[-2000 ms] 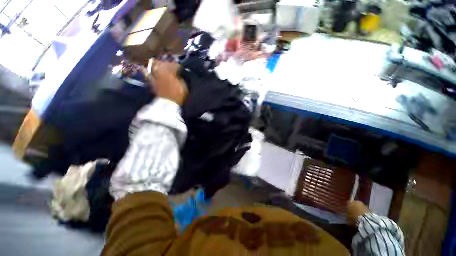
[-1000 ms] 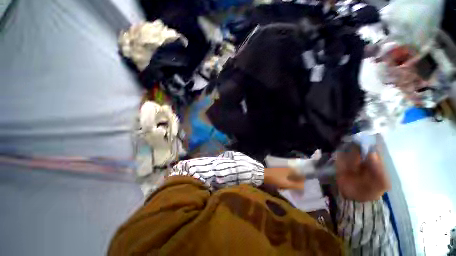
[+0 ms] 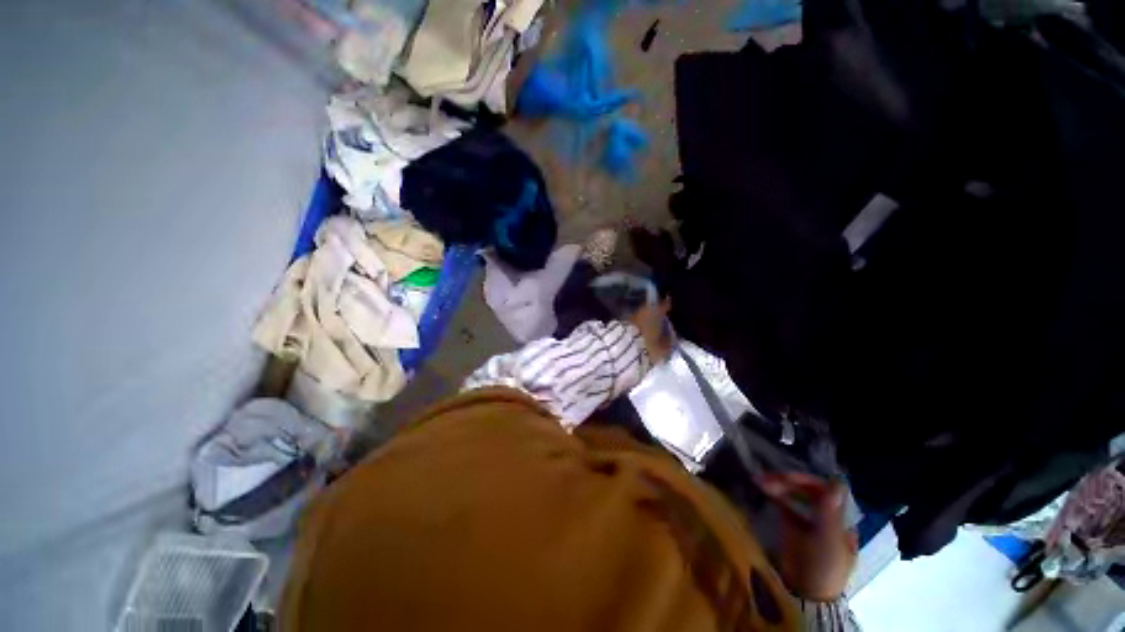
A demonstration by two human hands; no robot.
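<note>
A narrow grey-pale strip runs slantwise between my two hands. My left hand is closed on its upper end, and a bunched pale-grey bit sticks out past the fingers. My right hand, blurred near the bottom edge, holds the lower end. A large pile of black garments fills the right side, with a small white label on it. My brown-clad body hides part of the space below my hands.
Cream and white cloth scraps lie at left by a blue edge, near a dark bundle. Blue plastic lies on the floor. A grey bag and white basket are lower left. Dark-handled scissors lie beside the white table.
The view has swung left and down from the machine table. My left hand has left the black pile and now holds the strip with my right hand, in front of my body.
</note>
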